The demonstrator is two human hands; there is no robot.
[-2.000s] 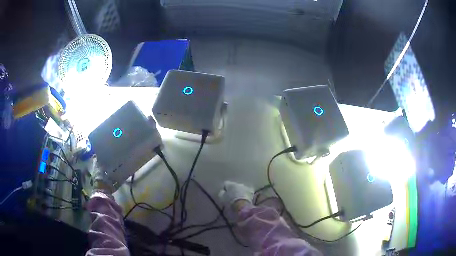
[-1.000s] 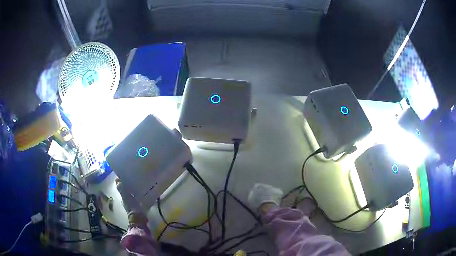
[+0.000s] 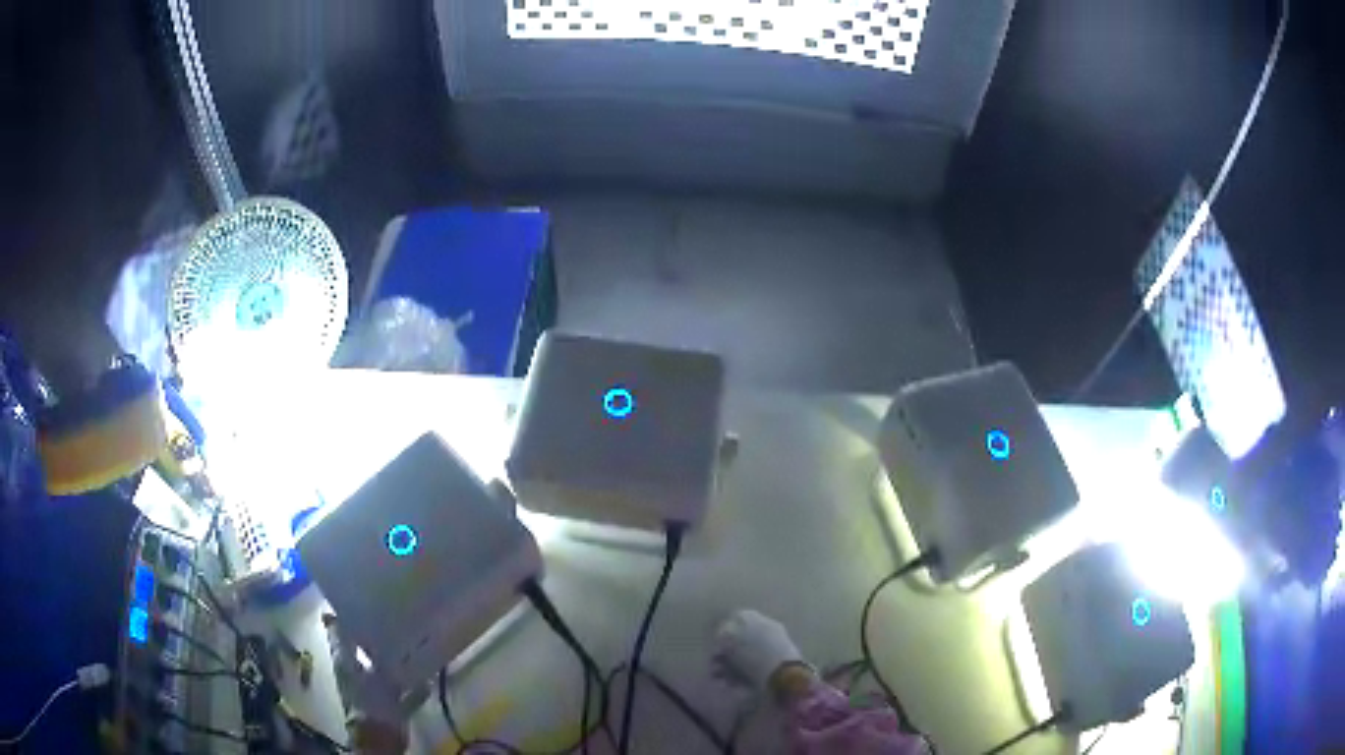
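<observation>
Two pale box projectors with glowing cyan rings stand on the left half of the white bench, one nearer (image 3: pixel 421 568) and one behind it (image 3: pixel 620 443). Two more stand at the right, one further back (image 3: pixel 981 479) and one nearer (image 3: pixel 1106 634). Black cords (image 3: pixel 649 627) run from their low edges. My left hand (image 3: pixel 381 733) is at the near-left projector's lower edge, mostly cut off by the frame; its grip is unclear. My right hand (image 3: pixel 760 649), white-gloved, rests low over the bench between the projector pairs, touching no projector; its fingers are hard to make out.
A fan (image 3: pixel 261 288) and strong glare are at the left, with a blue box (image 3: pixel 465 280) and clear plastic bag (image 3: pixel 406 336) behind. A tape roll (image 3: pixel 103 443) and power strip (image 3: pixel 140 634) line the left edge. Another lit unit (image 3: pixel 1202 479) sits far right.
The view has tilted up, so bench items sit lower and a checkered pattern shows on the back screen. My left hand is now nearly out of frame. My right hand remains over the bench.
</observation>
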